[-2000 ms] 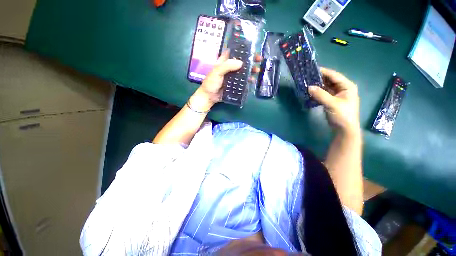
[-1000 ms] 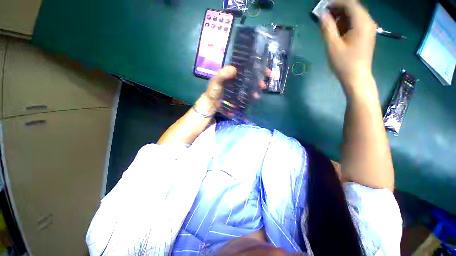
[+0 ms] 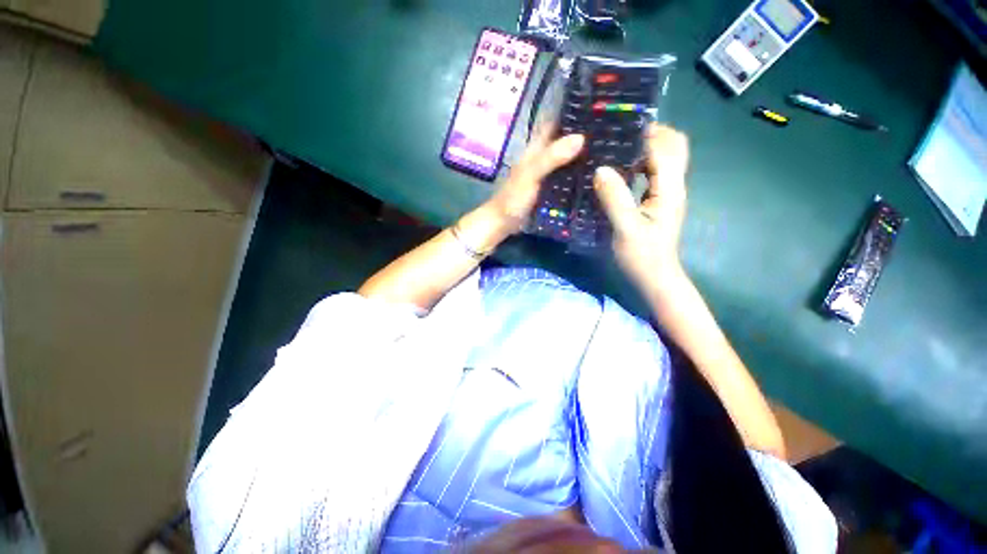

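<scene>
Black bagged remote controls [image 3: 617, 119] lie side by side between my hands, over the green bench. Coloured keys show at the far end of one and at the near end of another; the exact number is hard to tell. My left hand [image 3: 528, 184] holds the left side, thumb on top. My right hand [image 3: 649, 206] holds the right side, thumb on the keys. A lit smartphone [image 3: 490, 105] lies just left of them.
Another bagged remote [image 3: 866, 263] lies at right. A white-grey device with a screen [image 3: 758, 43], a pen [image 3: 836, 110] and a yellow-black item [image 3: 771, 116] lie beyond. A pale blue booklet [image 3: 955, 157] is far right. Bagged dark items [image 3: 547, 20] lie above the phone.
My right hand has come back from the white-grey device to the remotes beside my left hand. The remotes in my left hand have turned so coloured keys show at the near end.
</scene>
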